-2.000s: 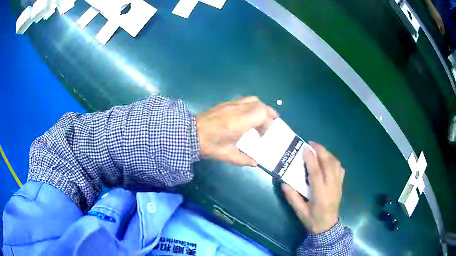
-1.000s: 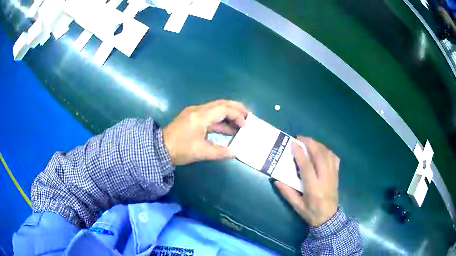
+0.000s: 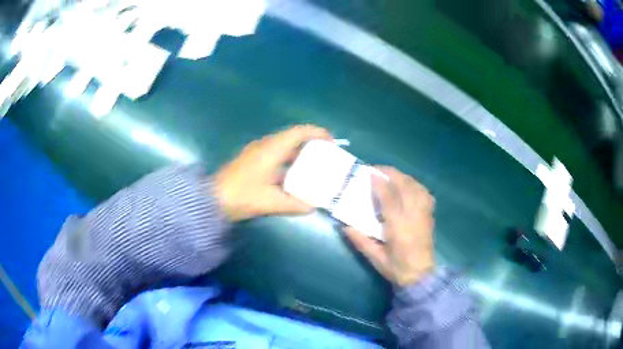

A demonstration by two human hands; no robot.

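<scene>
A slim white retail box [image 3: 333,184] with a dark band lies between my hands above the green surface. My left hand [image 3: 263,178] holds its left end, fingers at the top edge and thumb below. My right hand [image 3: 402,221] grips its right end, covering part of the face. A small white edge sticks out at the top left of the box. The frame is blurred, so the print cannot be read and the box's contents cannot be seen.
A heap of flat white inserts [image 3: 140,58] lies at the upper left. A white insert [image 3: 557,204] lies at the right by the pale metal rail [image 3: 437,88]. Small black pieces [image 3: 524,249] lie near it. The green belt runs beyond the rail.
My left hand has moved from the open flap to the box's left end, which now looks shut. Both hands and the box have shifted left in view. The whole view has also shifted.
</scene>
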